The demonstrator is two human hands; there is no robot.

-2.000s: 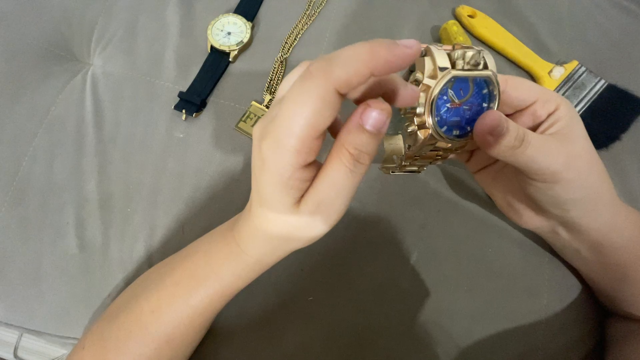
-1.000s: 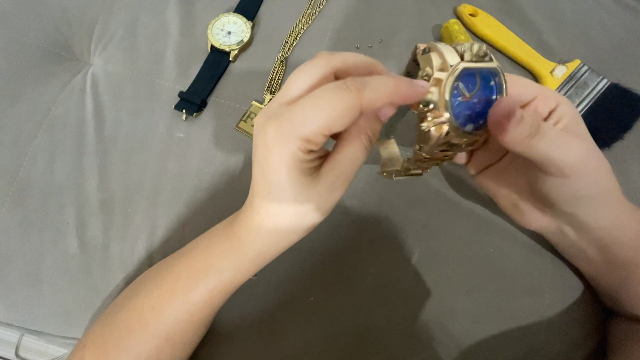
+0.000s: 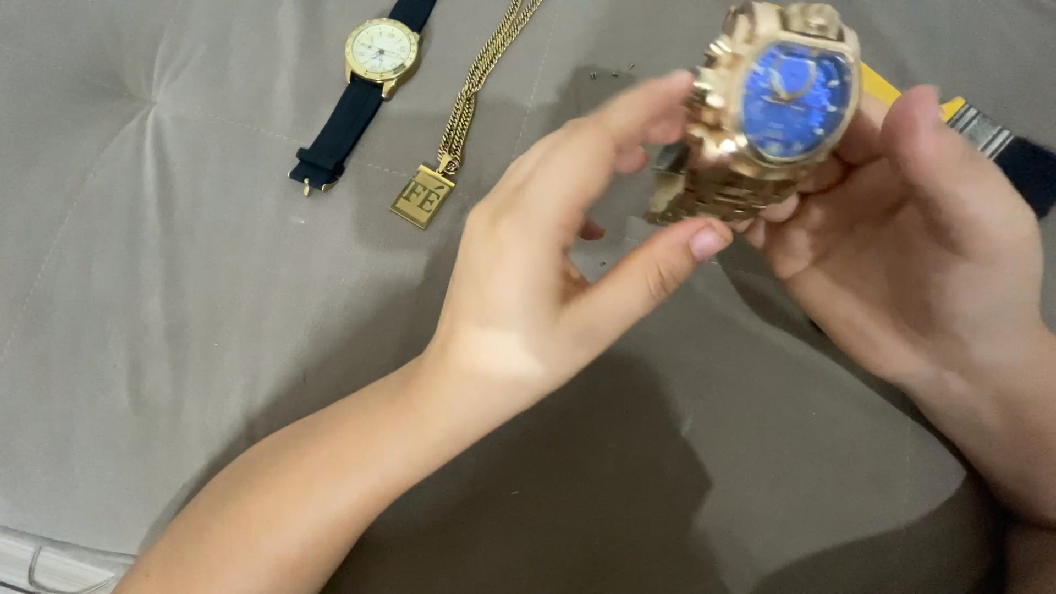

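A chunky gold-toned wristwatch with a blue dial [image 3: 796, 103] is held up above grey upholstery, its face tilted toward the camera and slightly blurred. My right hand [image 3: 916, 223] supports it from the right and below, its fingers partly hidden behind the case and bracelet. On the watch's left side, my left hand [image 3: 569, 239] has its thumb near the lower bracelet and its fingertips at the crown side; whether they grip or only touch is unclear. The thumb and fingers of that hand are spread apart.
Left of my hands lie a gold-cased watch with a black strap [image 3: 382, 51] and a gold chain necklace with a rectangular pendant [image 3: 422, 196]. A yellow-handled brush [image 3: 982, 132] is partly behind my right hand. Tiny dark bits [image 3: 612, 73] dot the grey tufted upholstery [image 3: 247, 272].
My left thumb has moved away from its index finger and down toward the bracelet. The right thumb has come off the watch's face edge. The blue-dialled watch has turned slightly.
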